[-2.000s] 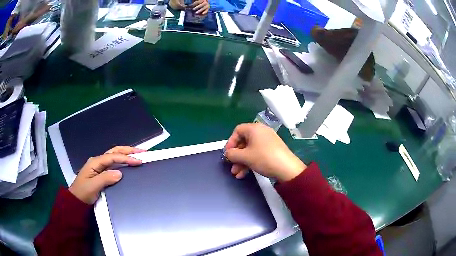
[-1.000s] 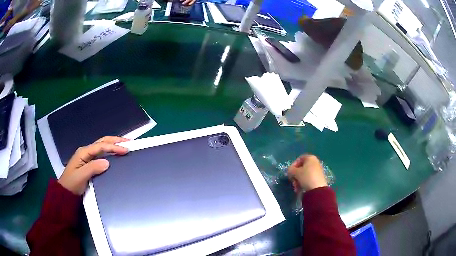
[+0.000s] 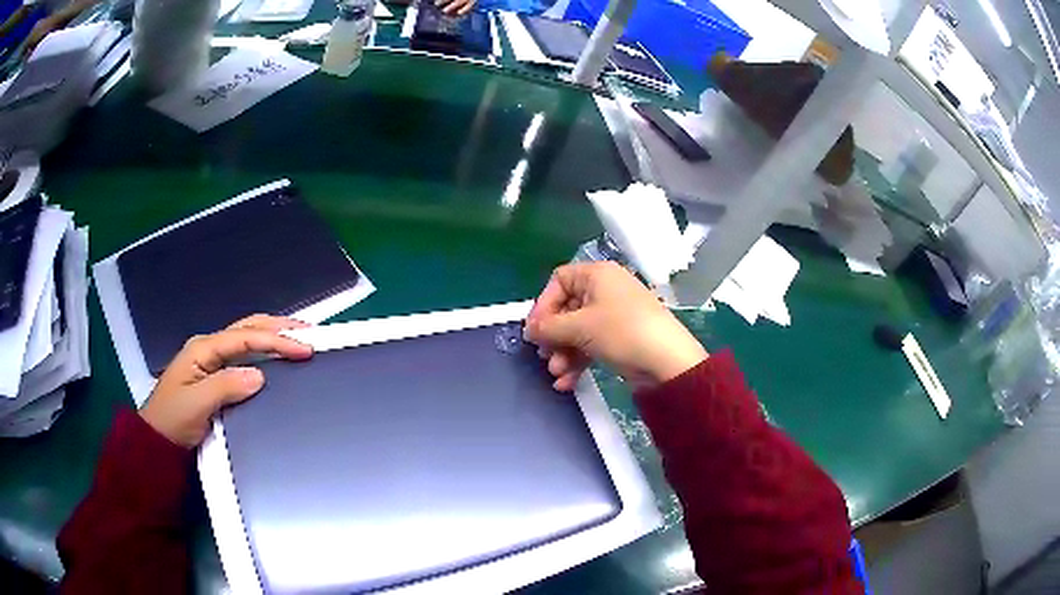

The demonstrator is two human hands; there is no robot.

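Observation:
A grey tablet back (image 3: pixel 407 453) lies flat on a white sheet (image 3: pixel 214 494) in front of me. My left hand (image 3: pixel 221 372) rests on its upper left corner, thumb on the surface, fingers apart and holding nothing. My right hand (image 3: pixel 593 325) is at the upper right corner, thumb and forefinger pinched beside the camera lens area (image 3: pixel 509 338). Whether a bit of clear film is between the fingertips is too small to tell. A second dark tablet (image 3: pixel 238 273) lies on another white sheet beyond my left hand.
A stack of sheets and tablets (image 3: pixel 44 325) stands at far left. A grey post (image 3: pixel 767 174) with white wipes (image 3: pixel 639 227) is beyond my right hand. A pale strip tool (image 3: pixel 926 375) lies at right. A white bottle (image 3: pixel 348 42) and a person's hand (image 3: pixel 458 5) are across the bench.
My right hand was over crumpled clear film right of the sheet one second ago and is back at the lens corner. My left hand has stayed on the upper left corner.

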